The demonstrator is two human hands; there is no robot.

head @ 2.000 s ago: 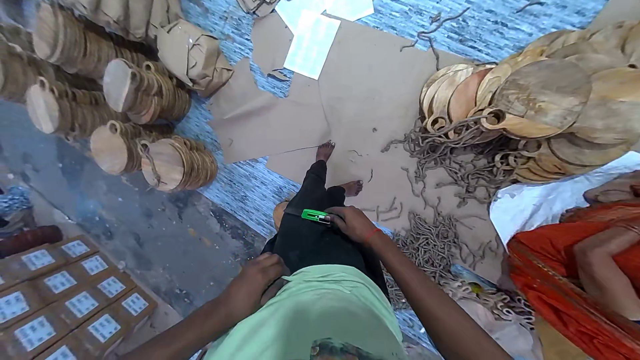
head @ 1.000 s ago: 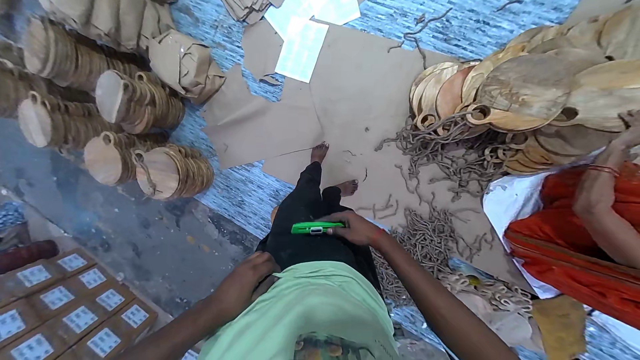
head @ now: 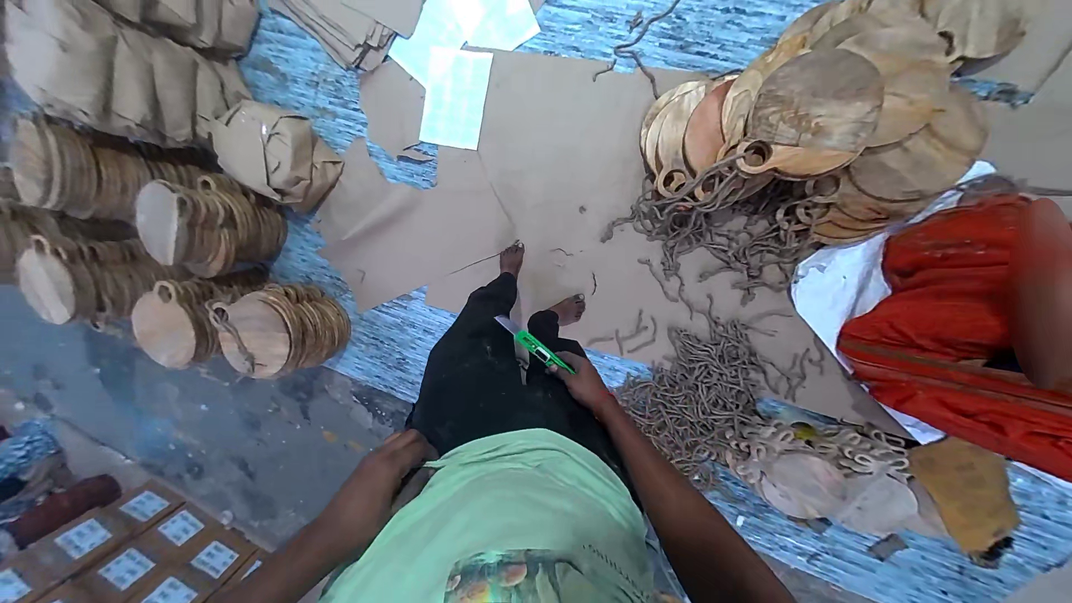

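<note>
My right hand is closed around the handle of a green snap-off utility knife, its blade pointing up and left over my dark trousers. At my left hip, my left hand rests by the trouser pocket, its fingers partly hidden by the cloth; whether it grips anything does not show. Around my bare feet lies brown kraft paper. To the right of my legs is a heap of short grey-brown cords.
Round wooden boards with ring handles are piled at the upper right, beside a seated person in red. Rows of similar boards and paper-wrapped bundles stand left. Labelled cartons sit at the lower left.
The knife in my right hand has turned from lying level to pointing up and left, and its blade now shows. The seated person's arm has moved. My left hand stays by my hip.
</note>
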